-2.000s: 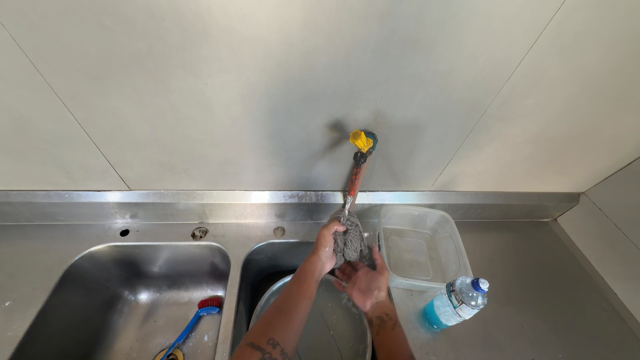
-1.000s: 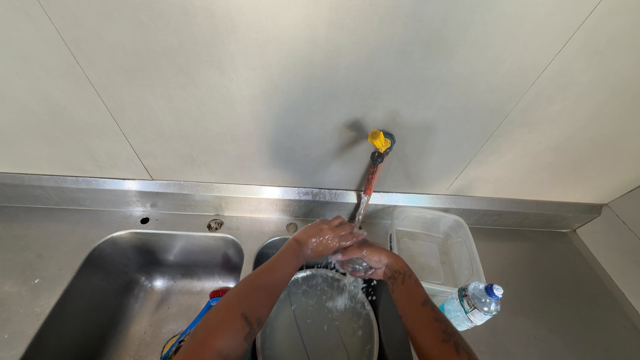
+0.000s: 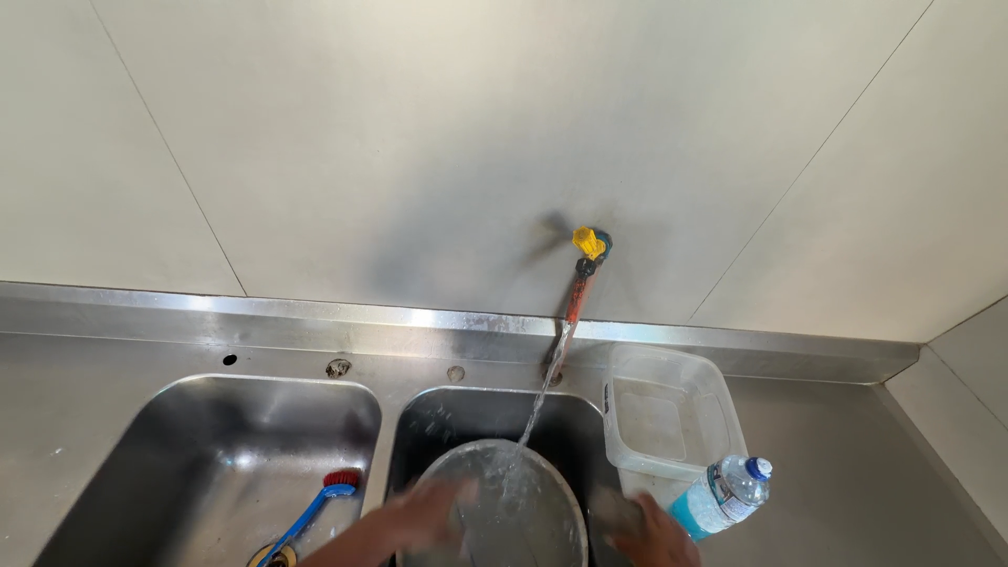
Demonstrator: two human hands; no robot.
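Note:
Water runs from the red spout of a tap with a yellow handle [image 3: 588,242] into a large round container [image 3: 524,512] in the right sink basin. My left hand [image 3: 437,508], blurred by motion, is over the left part of this container, its fingers apart and nothing seen in it. My right hand [image 3: 650,531], also blurred, is at the right edge of the basin, near a plastic bottle [image 3: 720,498] of blue liquid. Something greyish shows at its fingers, too blurred to name, and its grip cannot be made out.
A clear plastic tub [image 3: 673,413] stands on the steel counter right of the basin, behind the bottle. In the left basin [image 3: 236,441] lies a blue brush [image 3: 303,516] with red bristles, beside the drain. A steel upstand [image 3: 260,319] runs along the wall.
My hands were together under the running water, around a grey cloth-like thing in the oldest frame. They have since moved apart and down, to either side of the round container.

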